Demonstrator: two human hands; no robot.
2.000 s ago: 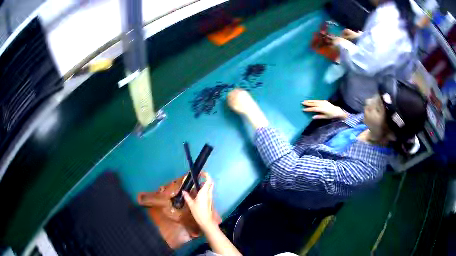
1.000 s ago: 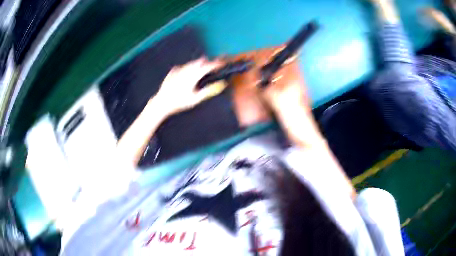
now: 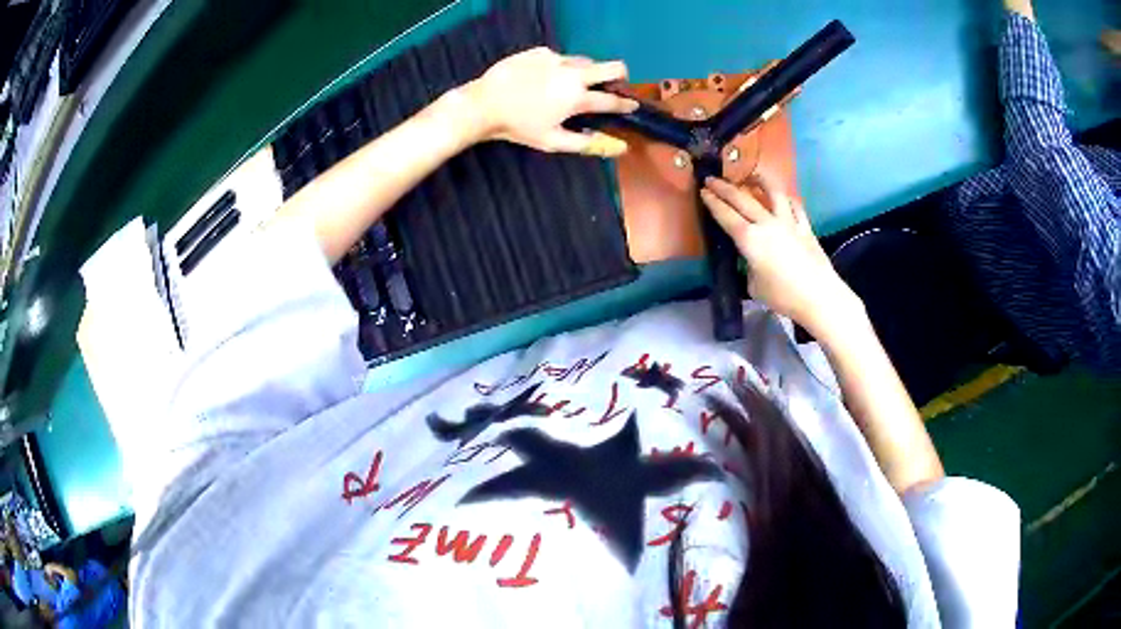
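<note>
The orange assembly fixture [image 3: 658,209] sits on the bench with three black strip parts on it in a Y shape, meeting at its round centre. One black strip [image 3: 787,80] points to the upper right with no hand on it. My left hand [image 3: 553,105] grips the upper-left strip, with a yellow finger cot on one finger. My right hand [image 3: 768,240] is on the lower strip [image 3: 725,301], its fingers against the strip near the centre; the strip's free end juts past the fixture towards my body.
A black ribbed parts tray [image 3: 492,246] lies left of the fixture, with glossy parts [image 3: 387,289] in its slots. White sheets [image 3: 234,184] with black strips lie further left. A coworker's checked sleeve [image 3: 1039,111] is at the right. A round dark seat [image 3: 891,289] is below the bench.
My view has turned from the coworker and loose parts down to the fixture. My left hand has come in from the left with a strip, and three strips now meet on the fixture.
</note>
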